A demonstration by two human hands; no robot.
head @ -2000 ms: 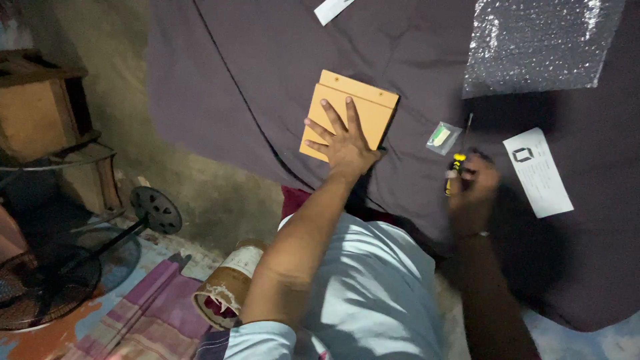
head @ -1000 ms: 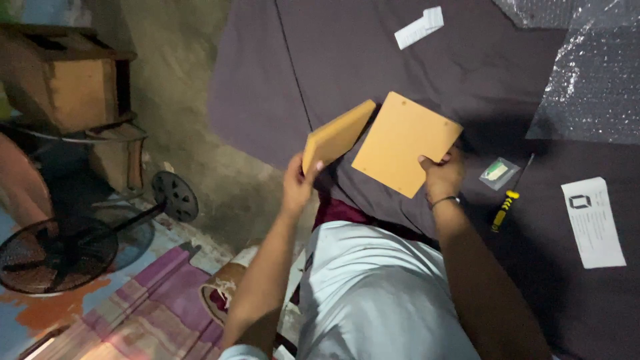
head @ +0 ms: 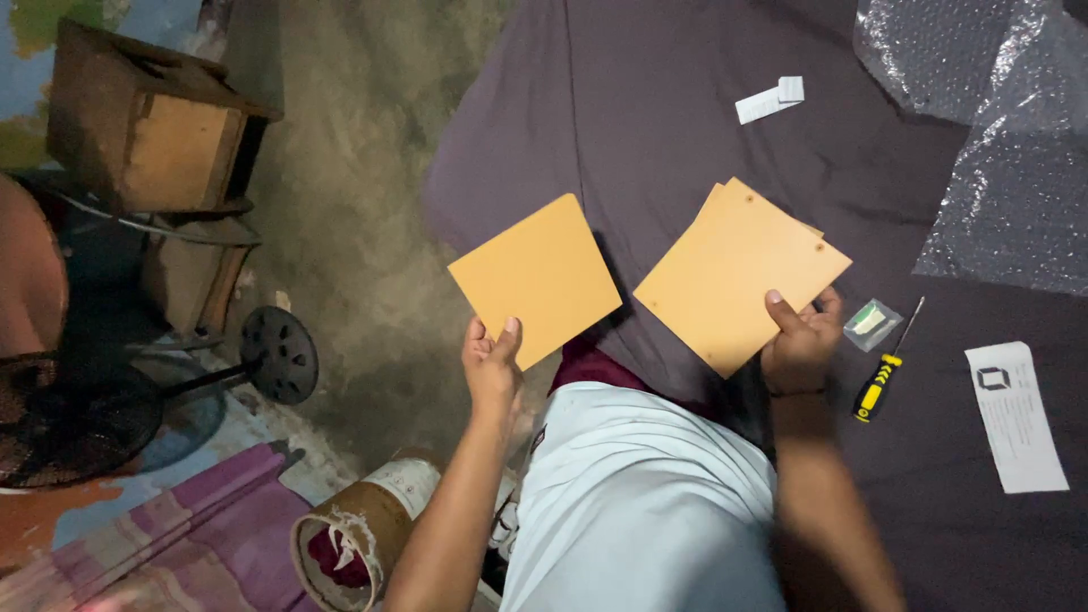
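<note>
My left hand grips a plain square yellow-tan panel by its lower corner, thumb on its face. With my right hand I hold a yellow-tan panel with small corner holes; the edge of at least one more panel shows behind it. The two hands hold their panels apart. Right of my right hand, a small clear packet with something green and white inside lies on the dark cloth, beside a yellow-and-black screwdriver.
Bubble wrap lies at the upper right of the dark cloth. A folded paper slip and a printed sheet rest there too. At left are a wooden box, a fan and a cardboard tube.
Two seconds ago my left hand lay flat on the stacked panels and my right hand was at the screwdriver. Since one second ago, the left panel has turned from edge-on to face-up.
</note>
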